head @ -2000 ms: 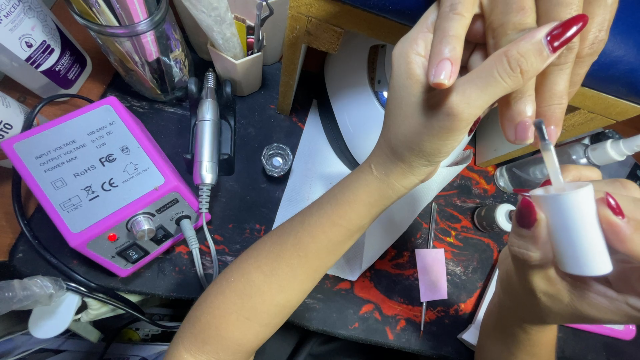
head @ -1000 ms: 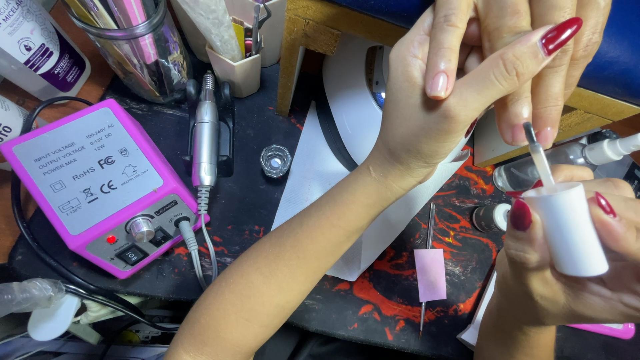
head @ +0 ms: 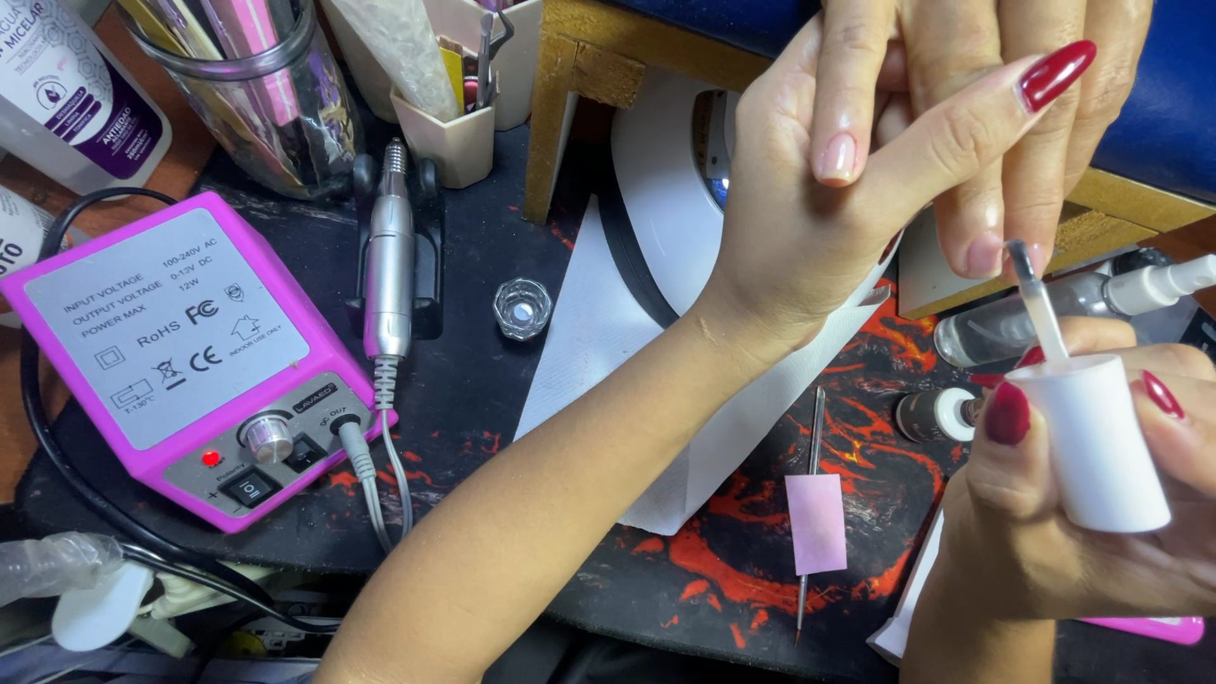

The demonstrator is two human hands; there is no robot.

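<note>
My left hand [head: 807, 190] reaches across the middle and holds another person's fingers [head: 988, 123], my thumb with its dark red nail lying over them. In my right hand [head: 1026, 503], at the right, is the white cap of a nail polish brush [head: 1092, 442], its bristles [head: 1021, 261] pointing up. The bristle tip is at one of the person's fingernails, seemingly touching it. Just behind my right fingers lies a small polish bottle [head: 936, 415] with a white neck. A thin metal tool [head: 817, 427] with a pink wrap [head: 816, 522] rests on the table below my left hand.
A pink nail drill unit [head: 180, 323] with cables stands left, its silver handpiece [head: 388, 266] in a black cradle. Nearby are a small glass dish [head: 522, 309], a jar of files [head: 266, 104] and a beige tool cup [head: 446, 138]. A clear spray bottle [head: 1026, 313] lies at right.
The brush tip has shifted slightly over the person's fingertips. My right hand keeps hold of the cap, and my left hand has stayed around the person's fingers.
</note>
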